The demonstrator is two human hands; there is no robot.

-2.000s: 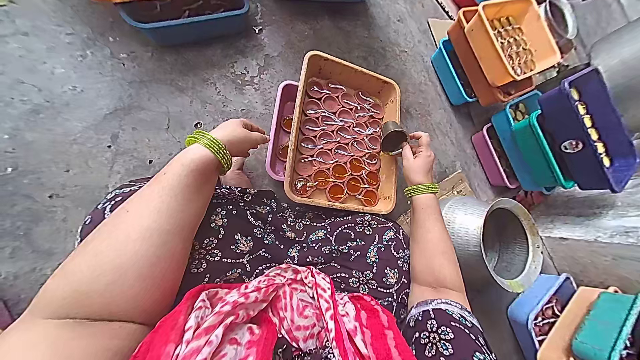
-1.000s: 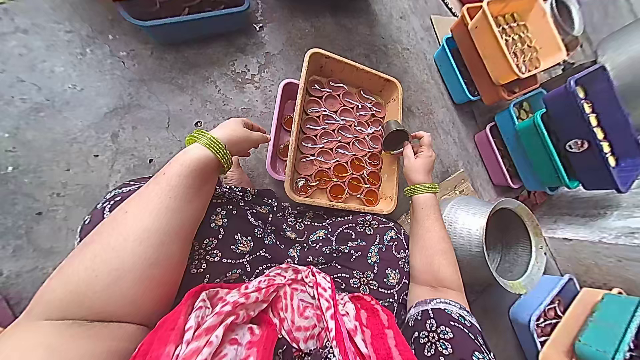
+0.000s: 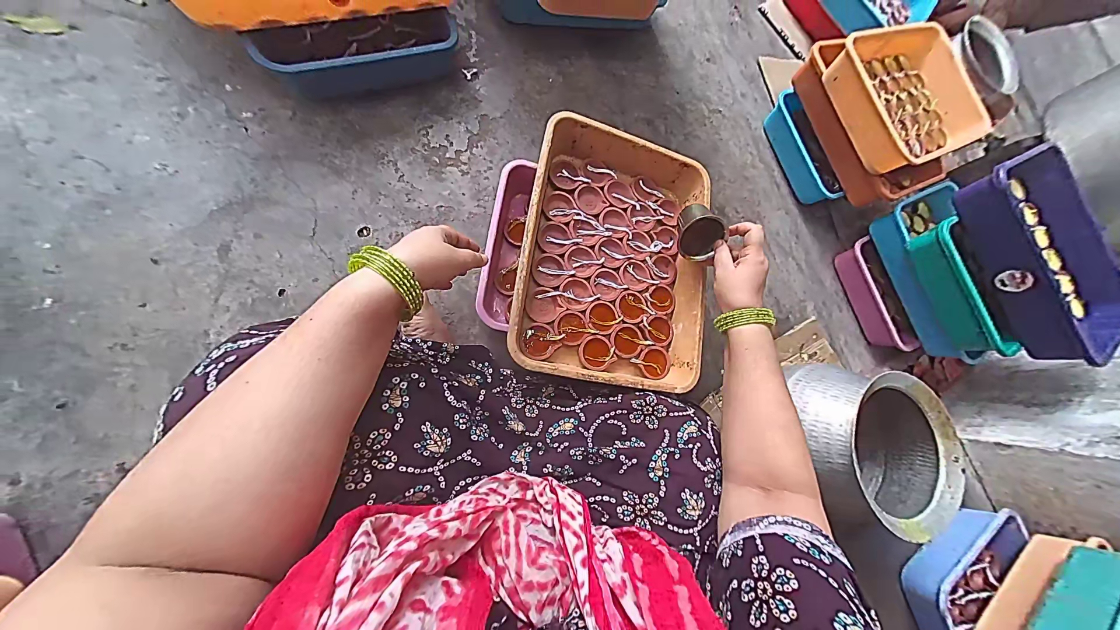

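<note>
In the head view, my right hand (image 3: 742, 267) holds a small dark metal cup (image 3: 702, 234) at the right rim of an orange plastic tray (image 3: 626, 140). Rows of small clay lamps with white cotton wicks (image 3: 577, 229) fill the tray. Lamps nearest my lap hold an orange liquid (image 3: 600, 352); those farther up look unfilled. Beside the left edge of a pink tray (image 3: 486, 293), partly under the orange one, my left hand (image 3: 437, 256) hovers with nothing in it, its fingers bent and slightly apart. Two lamps with orange liquid show in the pink tray.
A large metal pot (image 3: 822, 429) lies to the right of my right forearm. Stacked coloured tubs, among them an orange tub (image 3: 971, 105) and a purple tub (image 3: 1006, 254) with lamps, line the right side. A blue tub (image 3: 350, 74) stands at the top left, more tubs (image 3: 927, 569) at the lower right.
</note>
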